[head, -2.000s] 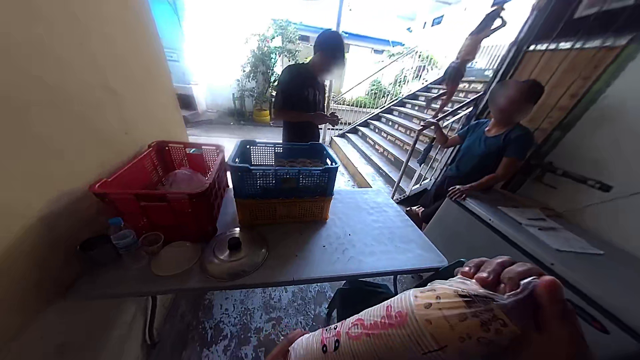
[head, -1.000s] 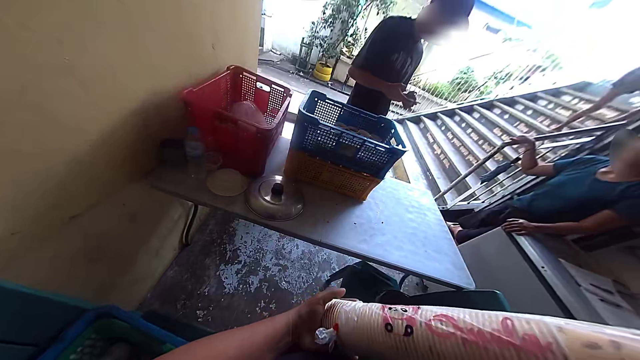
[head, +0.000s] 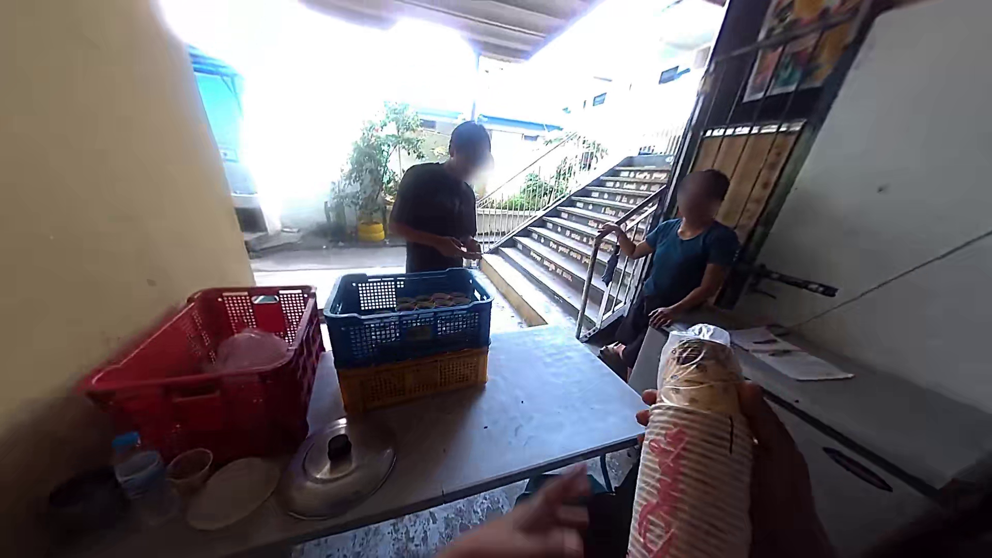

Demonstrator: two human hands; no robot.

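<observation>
A long stack of paper cups in a clear plastic sleeve (head: 690, 465) rises nearly upright at the lower right, with pink writing along its side. My right hand (head: 775, 473) grips it around its right side, fingertips showing at the left. To the left of the stack, my left hand (head: 535, 523) is blurred, with its fingers apart and nothing in it. Beyond both hands is the grey table (head: 535, 387), with a metal pot lid (head: 338, 469) near its front edge.
A blue crate (head: 411, 329) holding several round items sits on an orange crate (head: 415, 380). Left are a red crate (head: 209, 403), a bottle (head: 143, 473), a plastic cup (head: 190, 467) and a flat disc (head: 232, 492). Two people are beyond; papers (head: 790, 353) lie right.
The cup stack has gone from lying slantwise to nearly upright at the right. My left hand, at the stack's end one second ago, is now off it. The view has swung.
</observation>
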